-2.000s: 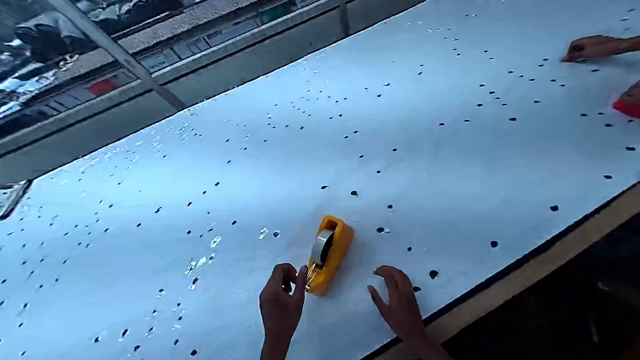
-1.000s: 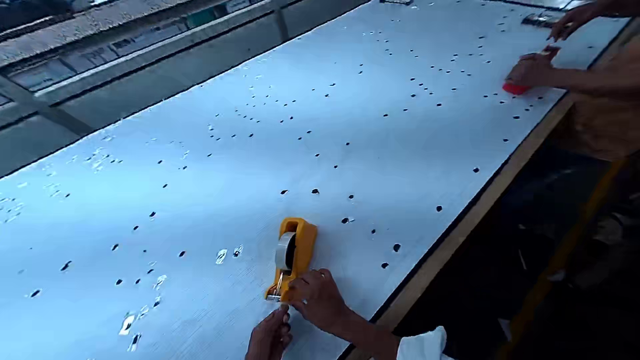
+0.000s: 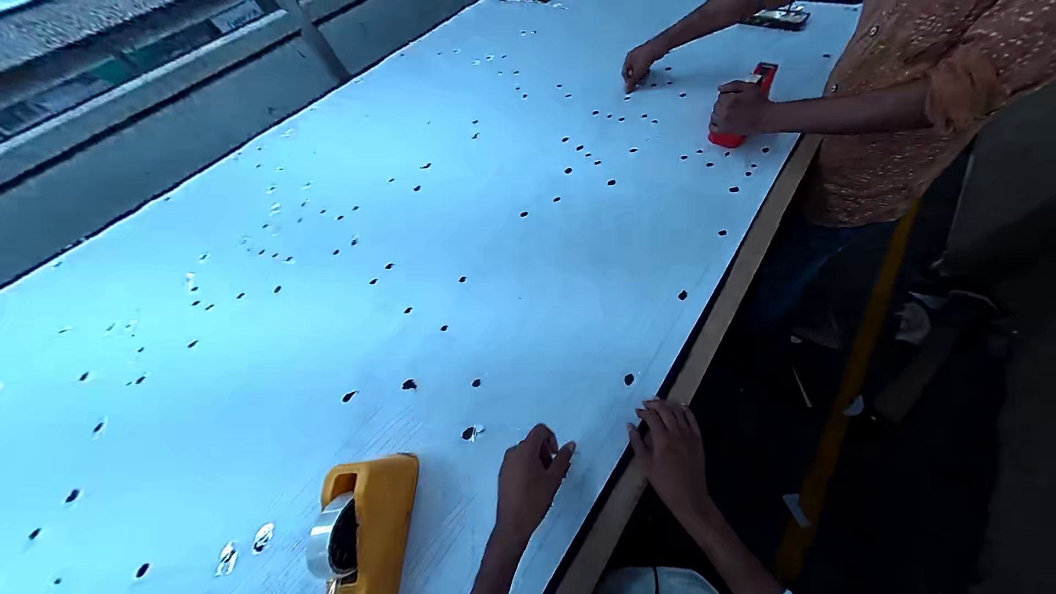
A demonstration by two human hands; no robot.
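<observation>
My left hand (image 3: 532, 478) is over the white sheet (image 3: 528, 330) on the table, thumb and forefinger close together; whether a bit of tape is between them cannot be told. At the table's wooden edge, my right hand (image 3: 672, 454) rests with its fingers spread over the rim, nothing seen in it. A yellow tape dispenser (image 3: 392, 520) with a roll of clear tape (image 3: 332, 536) stands on the sheet, left of my left hand and apart from it. Dark holes or spots are scattered over the sheet, among them one (image 3: 629, 379) just beyond my right hand.
Across the table's far right stands a co-worker (image 3: 874, 157), one hand on a red tape dispenser (image 3: 728, 139), the other touching the sheet. A dark object (image 3: 775, 18) lies near them. The wooden table edge (image 3: 709, 346) runs diagonally; a grey ledge (image 3: 165, 157) lies beyond the left side.
My hands have left the yellow dispenser, where both were one second ago, and are now to its right, by the table edge. The view has shifted toward the co-worker.
</observation>
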